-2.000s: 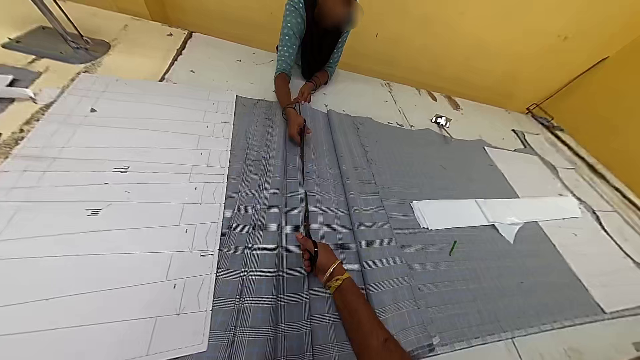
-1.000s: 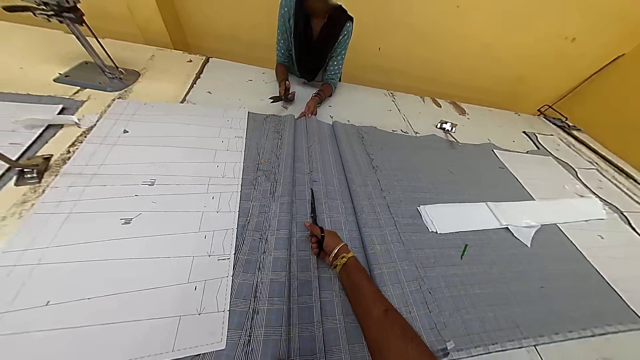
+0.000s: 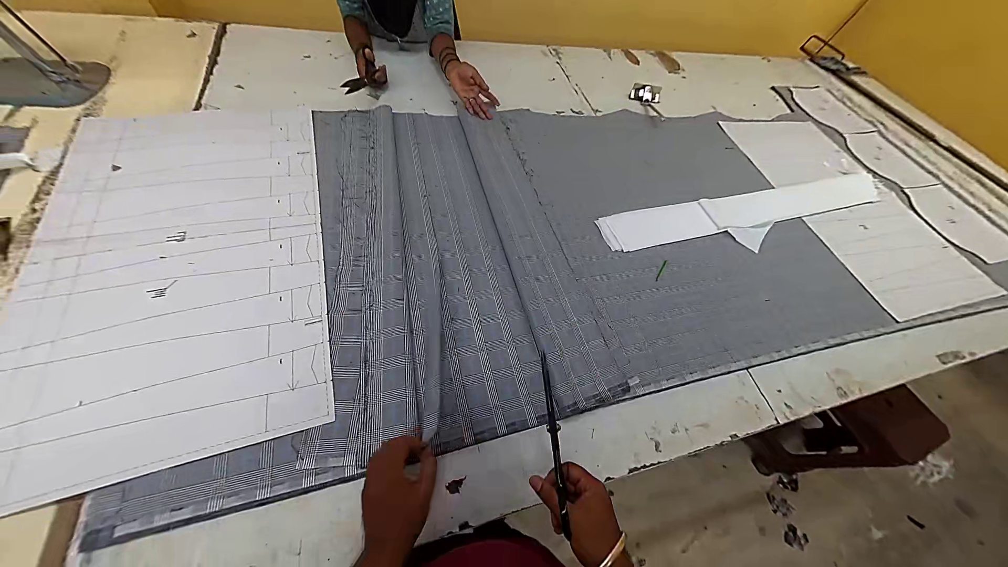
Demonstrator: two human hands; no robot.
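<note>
My right hand (image 3: 581, 504) grips the handles of long black fabric scissors (image 3: 553, 429), whose blades point away over the near edge of grey checked fabric (image 3: 472, 315). At the near edge, left of the scissors, my left hand (image 3: 400, 484) has its thumb and fingertips at a fold of that fabric. The cloth lies in long folds across the table. On its left part rests a large white paper pattern (image 3: 173, 299) with drawn lines.
Across the table a person holds dark scissors (image 3: 364, 79) in one hand; the other hand (image 3: 472, 88) is palm up at the fabric's far edge. White folded strips (image 3: 740, 209), paper sheets (image 3: 882, 252) and a green piece (image 3: 661, 270) lie right. A brown plastic stool (image 3: 858, 429) stands below.
My right hand and scissors have moved from the middle of the fabric to its near edge. My left hand has come into view. The other person's free hand has turned palm up.
</note>
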